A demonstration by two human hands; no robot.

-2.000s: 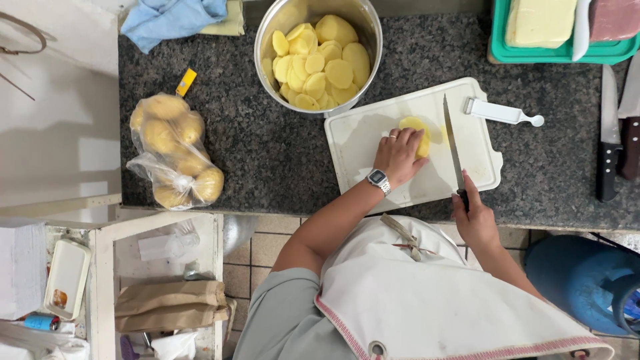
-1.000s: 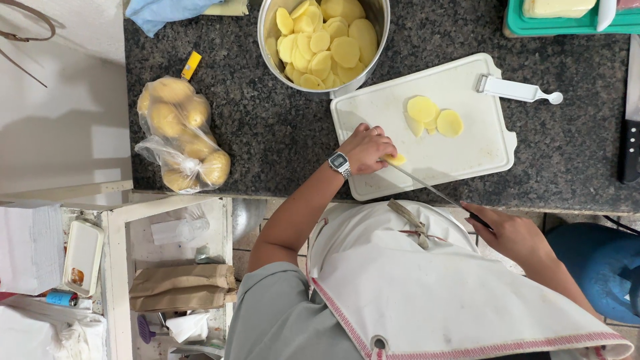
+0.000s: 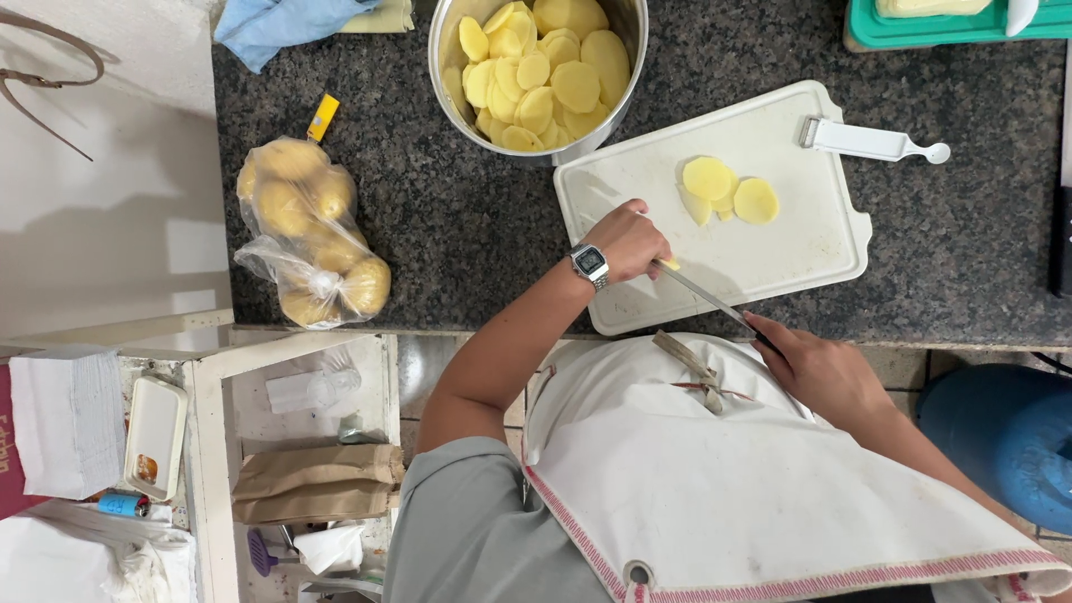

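Note:
My left hand [image 3: 630, 243], with a digital watch on its wrist, is closed around a small potato piece [image 3: 671, 263] over the lower left of a white cutting board [image 3: 787, 260]. Only a bit of the piece shows past the fingers. In my right hand [image 3: 816, 364] is the dark handle of a knife; its blade [image 3: 705, 295] slants up and left, its tip end at the piece. Several potato slices [image 3: 755, 201] lie on the board's middle. A metal pot [image 3: 437, 75] full of potato slices [image 3: 576, 86] stands behind the board.
A plastic bag of whole potatoes [image 3: 311, 243] rests on the granite counter [image 3: 435, 234] at left, beside a yellow tag [image 3: 322, 116]. A white peeler [image 3: 871, 141] lies across the board's right edge. A green tray [image 3: 930, 29] and a blue cloth [image 3: 289, 21] are at the back.
My left hand has moved left and down from the potato on the board's middle, where slices now lie apart. The knife has swung from upright to a slant, its blade now by my left hand.

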